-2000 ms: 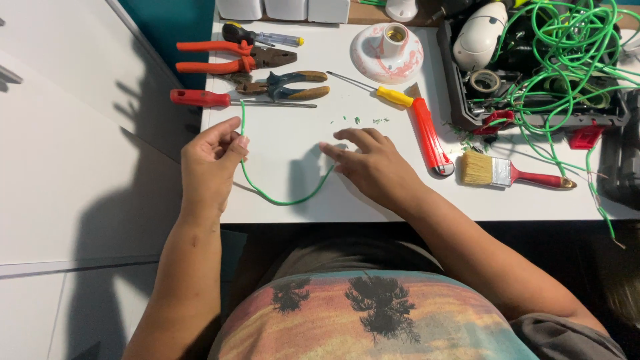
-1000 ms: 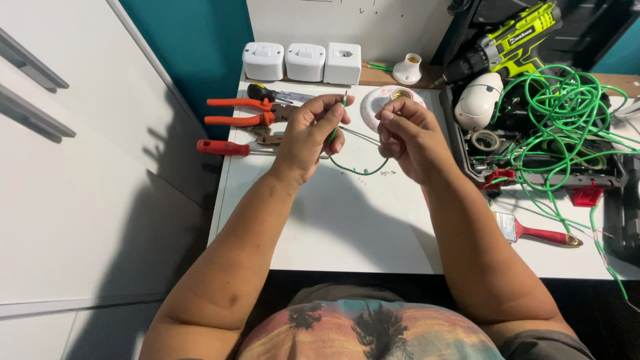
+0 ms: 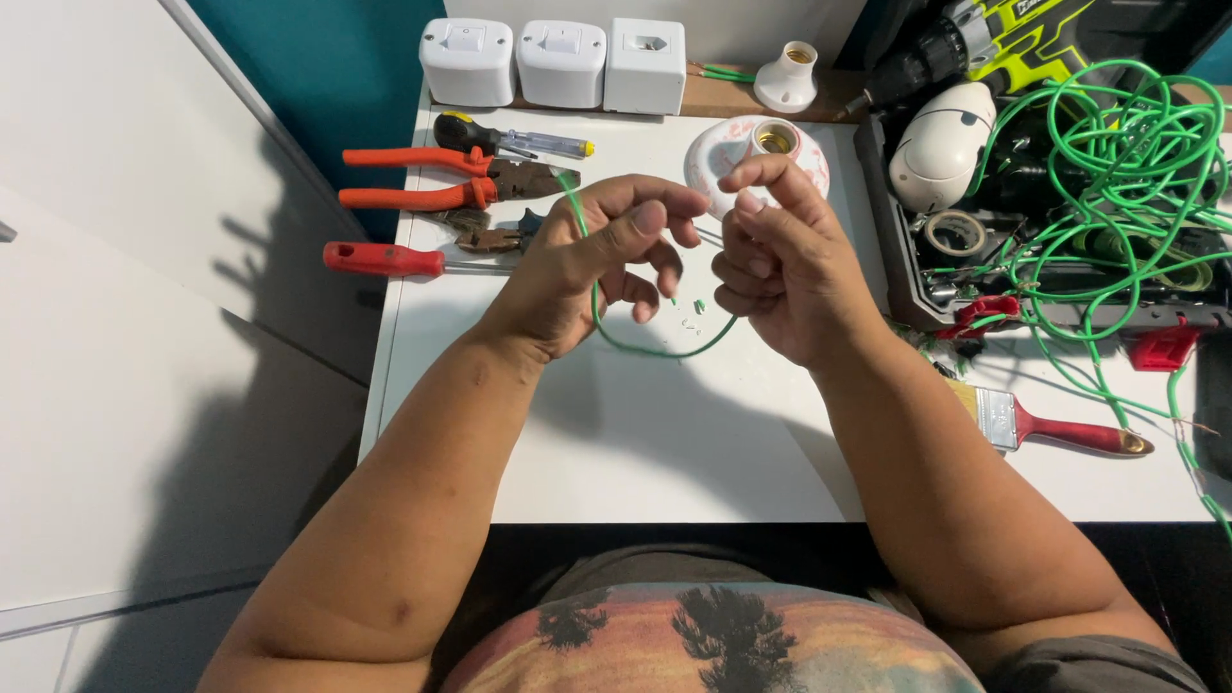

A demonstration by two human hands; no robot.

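Note:
A short green electrical wire [image 3: 664,354] hangs in a U between my hands, above the white table. One end rises past the thumb side of my left hand [image 3: 616,260], whose fingers are spread and curled; whether they grip the wire cannot be told. My right hand [image 3: 789,250] is closed on the other end, with the index finger raised. Behind it is a round lamp holder base [image 3: 717,159], white with reddish marks. Left of my hands lie orange-handled pliers [image 3: 423,197], a second pair of pliers [image 3: 496,239] and a red-handled screwdriver [image 3: 385,259].
Two white switch boxes [image 3: 467,63] [image 3: 561,65], a socket box [image 3: 645,67] and a small lamp holder [image 3: 786,82] line the back. At right, tangled green wire [image 3: 1107,192] spills over a toolbox [image 3: 900,279] beside a drill [image 3: 962,48] and a paintbrush [image 3: 1068,433]. Wire scraps lie below my hands.
My left hand was pinching the wire a second ago; its fingers are now more spread. Both hands were lower over the table two seconds ago and farther apart. The view has shifted.

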